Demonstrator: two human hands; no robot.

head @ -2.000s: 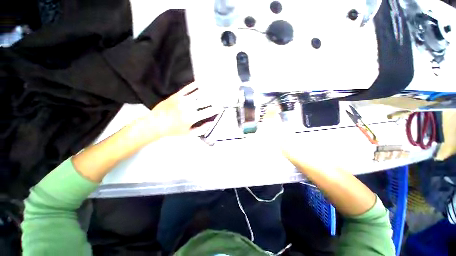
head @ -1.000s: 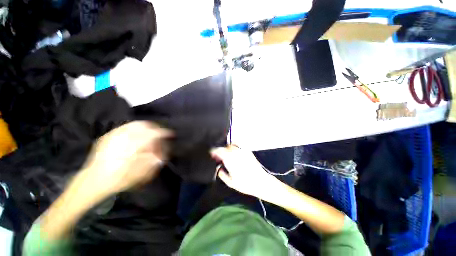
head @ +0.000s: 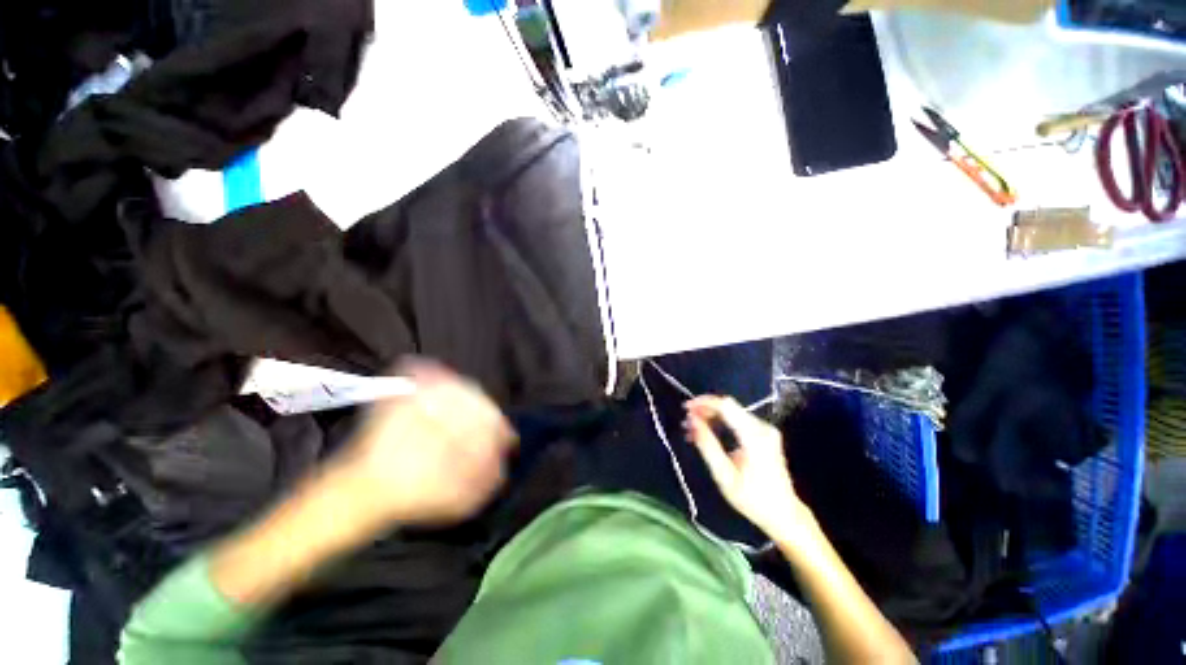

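The dark cloth (head: pixel 501 273) lies on the machine table left of the presser foot (head: pixel 611 94) and hangs over the front edge. The white cord (head: pixel 598 260) runs along its right edge, with loose lengths below the table. My right hand (head: pixel 744 461) is below the table edge, right of the cloth, with the cord between thumb and fingertips. My left hand (head: pixel 436 448) is blurred over the cloth's lower part; its fingers look curled, but whether they grip cloth cannot be told. The needle is not clear.
A smartphone (head: pixel 832 98), orange-handled snips (head: pixel 965 159), a tan block (head: pixel 1056 231) and red-handled scissors (head: pixel 1141 163) lie on the table (head: pixel 754 286) at right. A blue basket (head: pixel 1106 442) with dark cloth stands below. A green cap (head: pixel 605 591) fills the bottom centre. Dark cloth heaps at left.
The machine head has left most of the view. The cloth now lies with its corded edge along the table. My right hand has moved off the cloth edge, rightward and down; my left hand moved right.
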